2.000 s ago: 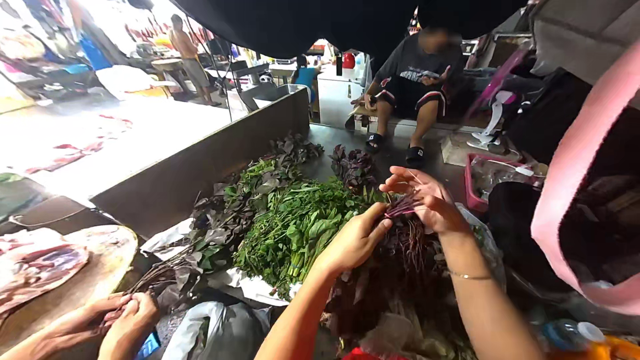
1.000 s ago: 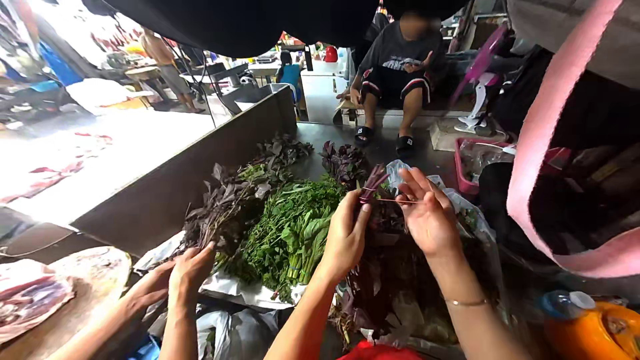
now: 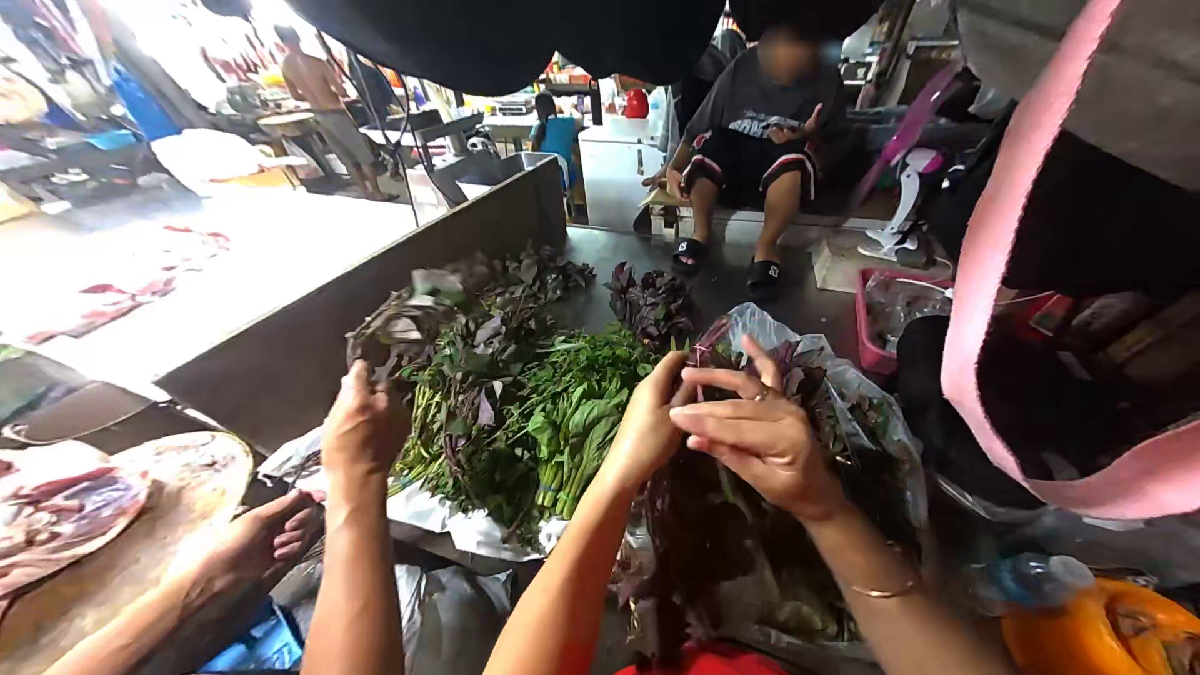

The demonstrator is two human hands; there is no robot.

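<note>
My left hand (image 3: 653, 422) grips a bunch of purple-stemmed leafy greens (image 3: 708, 347), held with the stem ends up and the dark leaves hanging down. A thin pinkish tie or band shows around the stems. My right hand (image 3: 764, 436) is beside the bunch, fingers spread; whether it pinches the tie is hard to tell. Just left of my hands lie green leafy bunches (image 3: 581, 412) with banded stems. Dark purple leafy bunches (image 3: 652, 305) lie farther back. More purple greens sit in a clear plastic bag (image 3: 877, 422) at the right.
At the left, a co-worker's hand (image 3: 364, 412) holds dark leafy greens near a metal partition (image 3: 375, 300). Raw meat (image 3: 70, 506) rests on a round board (image 3: 178, 478). A person sits at the back. A pink strap (image 3: 984, 309) hangs at the right, above an orange container (image 3: 1097, 628).
The co-worker's hands have parted, one now raised with dark greens. My right hand's fingers, spread upward a second ago, now reach across toward the bunch in my left hand.
</note>
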